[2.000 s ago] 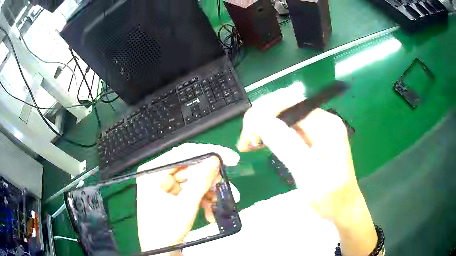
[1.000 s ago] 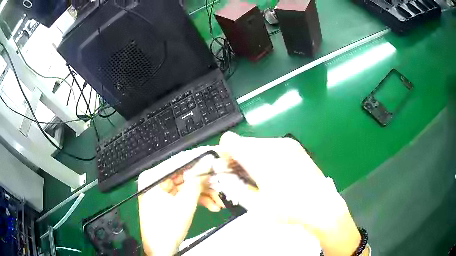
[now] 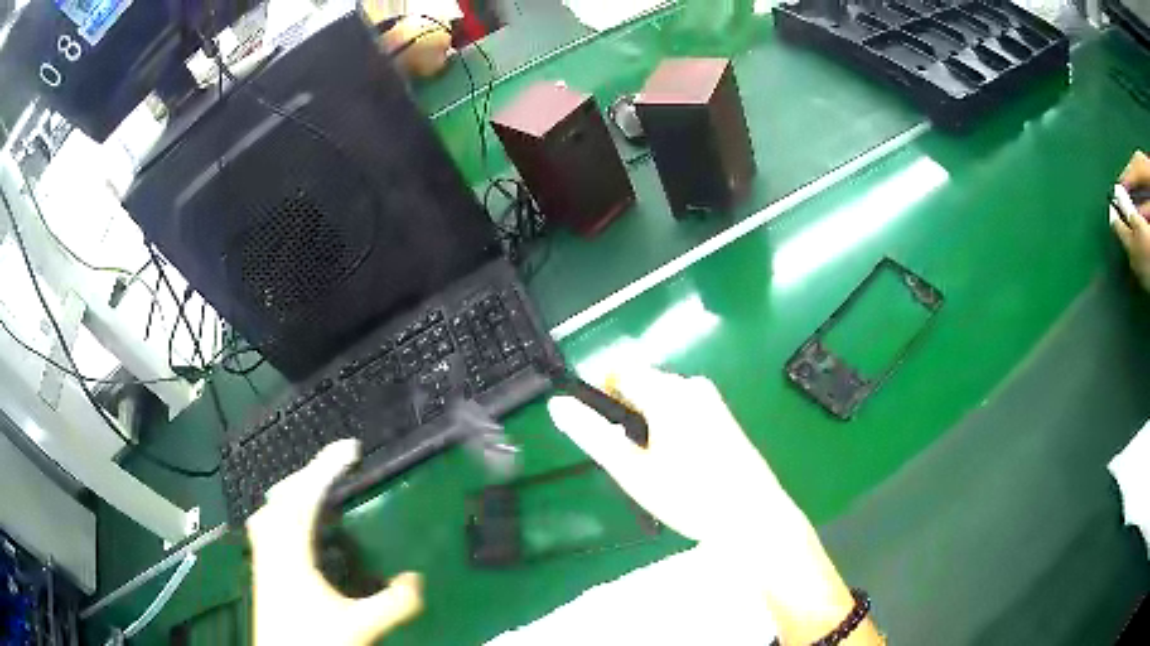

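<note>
My left hand (image 3: 309,555) is at the lower left, fingers and thumb apart. A dark blurred thing (image 3: 343,555) shows in its gap; I cannot tell what it is. My right hand (image 3: 687,448) holds a dark pen-like tool (image 3: 608,410) between thumb and fingers. A black phone middle frame (image 3: 496,524) lies in front of and partly under my right hand, slightly blurred. A small blurred grey thing (image 3: 483,435) shows between the hands by the keyboard. Another frame (image 3: 842,389) lies flat on the green bench to the right.
A keyboard (image 3: 435,379) and computer case (image 3: 303,227) are ahead left, with two speakers (image 3: 696,139) behind. A black compartment tray (image 3: 940,57) is far right. A white sheet (image 3: 631,612) is at the near edge. Other people's hands (image 3: 1135,221) show at right and top.
My left hand has let go of the frame and moved left, fingers spread. My right hand has drawn away from it, still with the tool. The view has shifted right.
</note>
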